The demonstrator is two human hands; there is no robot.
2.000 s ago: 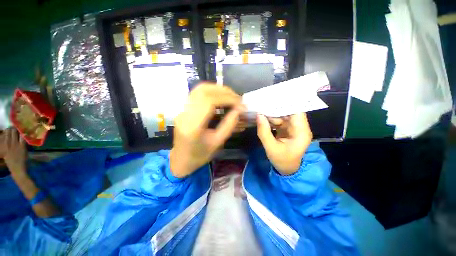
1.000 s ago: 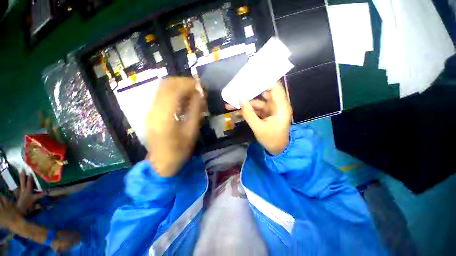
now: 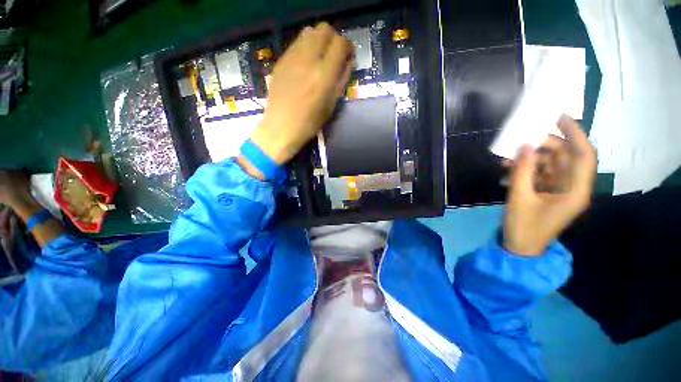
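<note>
The two-slot black tray (image 3: 431,112) holds two open units. In the right slot, a dark square adhesive sheet (image 3: 361,136) lies on the unit's central panel. The left unit's central panel (image 3: 227,136) is bright white, partly covered by my left wrist. My left hand (image 3: 310,83) is over the upper left of the right unit, fingers curled down; its fingertips' contact is hidden. My right hand (image 3: 551,183) is right of the tray, with white backing paper (image 3: 523,119) at its thumb and fingers, overlapping the small pile of white liner squares (image 3: 567,82).
A sheet strip with black squares (image 3: 482,93) lies right of the tray. A large white paper stack (image 3: 635,97) is far right. Crinkled clear plastic (image 3: 142,142) lies left of the tray, then a red bin (image 3: 86,195). Another person's arm (image 3: 30,209) is at far left.
My right hand has moved right with the backing paper, from over the tray to the liner pile. My left hand has moved up and right onto the right unit's upper part. The view has shifted.
</note>
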